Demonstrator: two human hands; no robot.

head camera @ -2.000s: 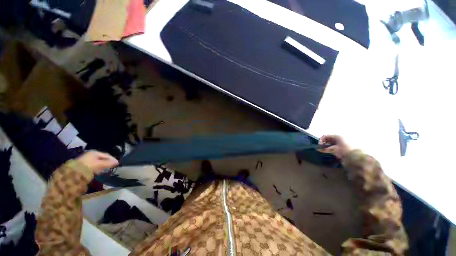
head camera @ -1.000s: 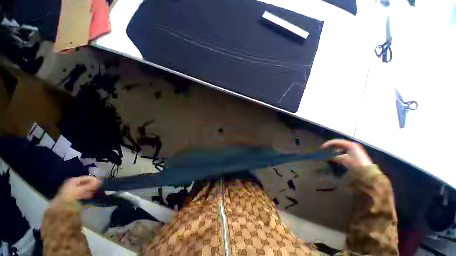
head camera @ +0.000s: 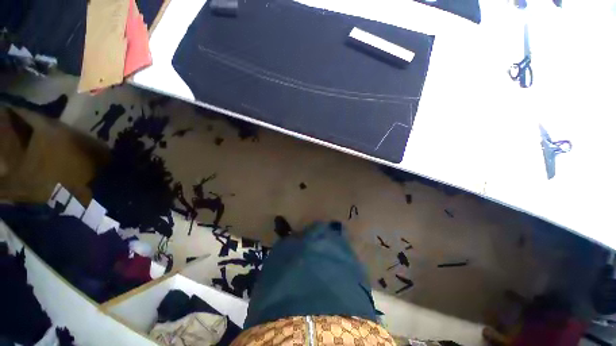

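Observation:
Neither of my hands is in view. A dark green cloth (head camera: 307, 277) hangs below the front of my patterned brown top (head camera: 290, 332); its upper edge meets the top, and what holds it cannot be seen. On the table, a large black fabric panel (head camera: 304, 61) with thin pale curved lines lies flat near the edge. A white-topped bar (head camera: 381, 45) and a dark block (head camera: 223, 7) rest on it. Long shears (head camera: 521, 70) lie right of the panel, with a smaller splayed tool (head camera: 550, 152), perhaps a clamp, nearer the table edge.
The white table (head camera: 466, 128) runs diagonally across the upper right. Tan (head camera: 105, 44) and red-orange (head camera: 138, 40) pattern pieces overhang its left end. Black scraps (head camera: 138, 162) litter the floor. A white box holding cloth (head camera: 138, 307) stands at lower left. Dark stacks with white tickets (head camera: 93, 214) lie beside it.
Both hands have left the picture. The green cloth, earlier stretched sideways between them, now hangs at my front. The table items have shifted only slightly in view since a second ago.

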